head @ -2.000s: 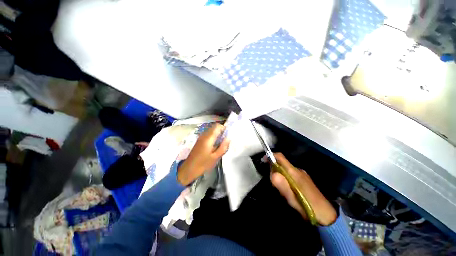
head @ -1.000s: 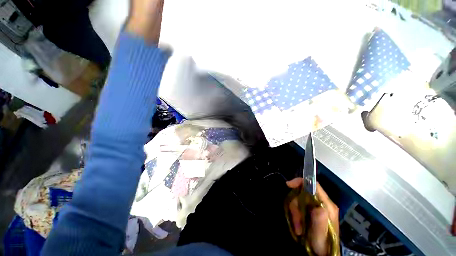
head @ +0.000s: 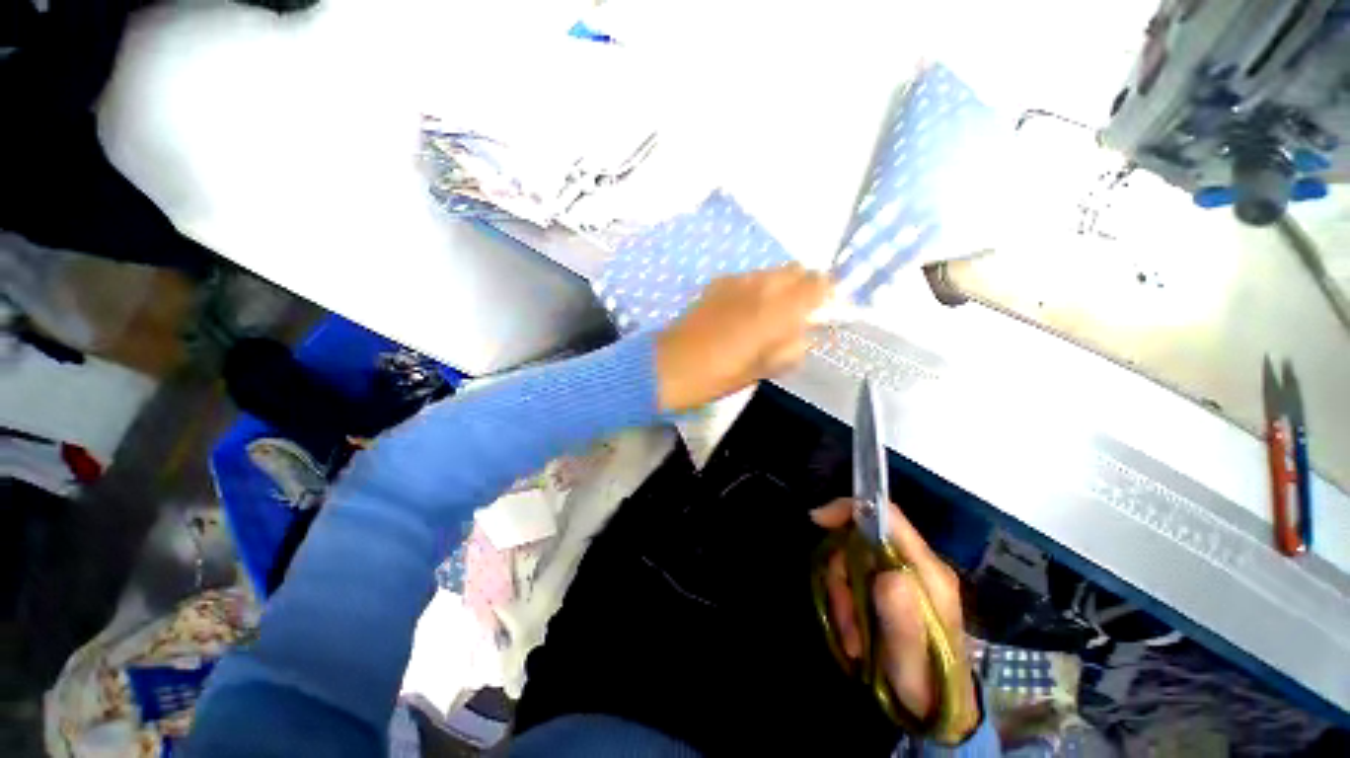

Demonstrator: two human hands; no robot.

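Note:
My left hand [head: 745,338] is over the table's front edge, on or just above the blue polka-dot patch [head: 689,259]; its fingertips are blurred, so I cannot tell whether it grips cloth. A second blue dotted patch [head: 915,185] lies just beyond the fingertips. My right hand [head: 906,607] holds the fabric shears [head: 874,474] by their yellow-gold handles below the table edge. The steel blades look closed and point up toward the table.
The sewing machine head [head: 1236,104] is at the upper right. Thread snips [head: 1282,459] lie on the table at right. Ruler tape [head: 1170,504] runs along the front edge. Crumpled patchwork [head: 518,518] lies left of the black lap cloth [head: 696,578]. A blue crate [head: 244,489] stands on the left.
My left hand has come down from the upper left to the dotted patches. The shears stay in my right hand. The view has shifted, bringing the snips and machine head into sight.

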